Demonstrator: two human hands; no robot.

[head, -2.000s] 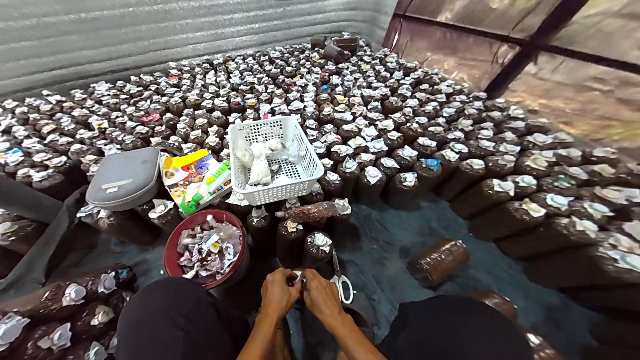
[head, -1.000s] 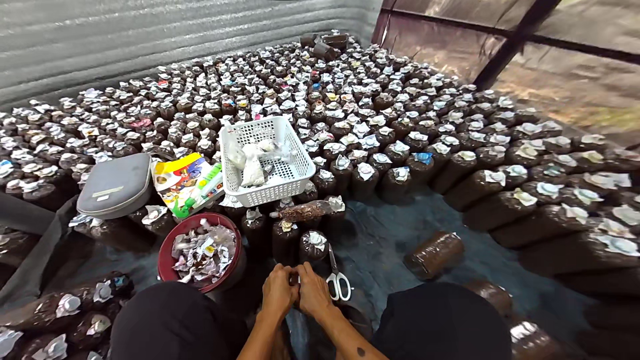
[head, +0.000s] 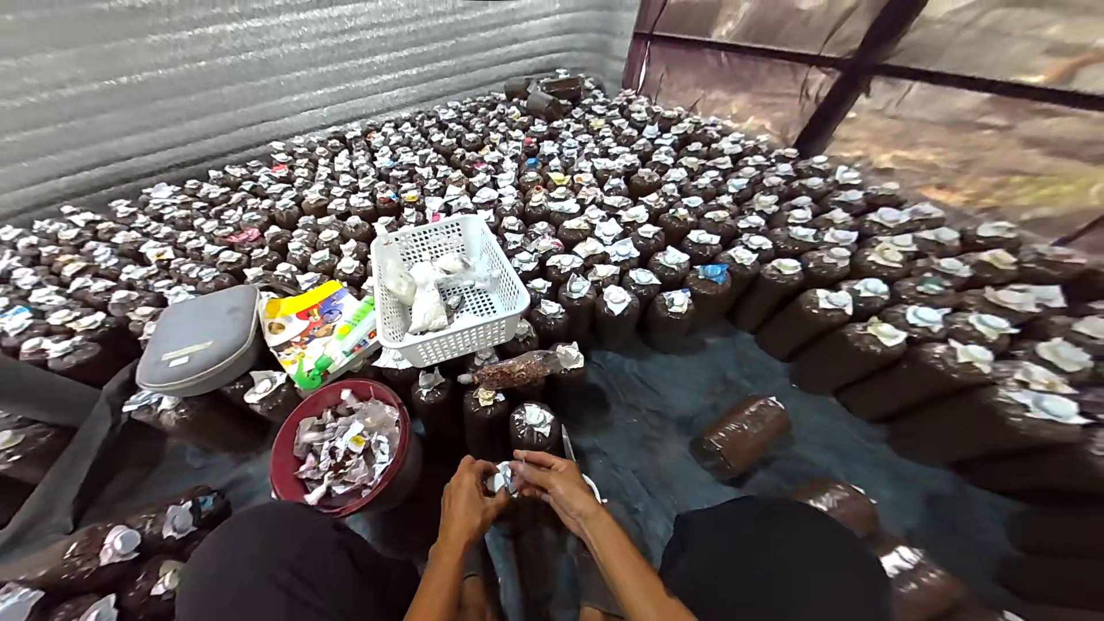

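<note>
Between my knees, my left hand (head: 470, 500) grips the left side of a white paper cap (head: 501, 479) at the neck of an upright dark bag. My right hand (head: 552, 485) touches the same paper from the right, thumb and fingers close together. The bag below is largely hidden by my hands. Just beyond stands another filled bag (head: 535, 427) with a paper cap. White-handled scissors (head: 592, 488) are partly covered by my right hand.
A red bucket (head: 285, 457) of paper scraps stands left. Behind it are a grey case (head: 203, 341), a colourful packet (head: 315, 332) and a white plastic basket (head: 466, 341). Capped bags stand in dense rows; one bag (head: 742, 437) lies on the dark floor sheet at right.
My hands were close together over the bag's neck; now the fingers of my right hand are more spread and white paper shows between the hands. The scissors are more covered than before.
</note>
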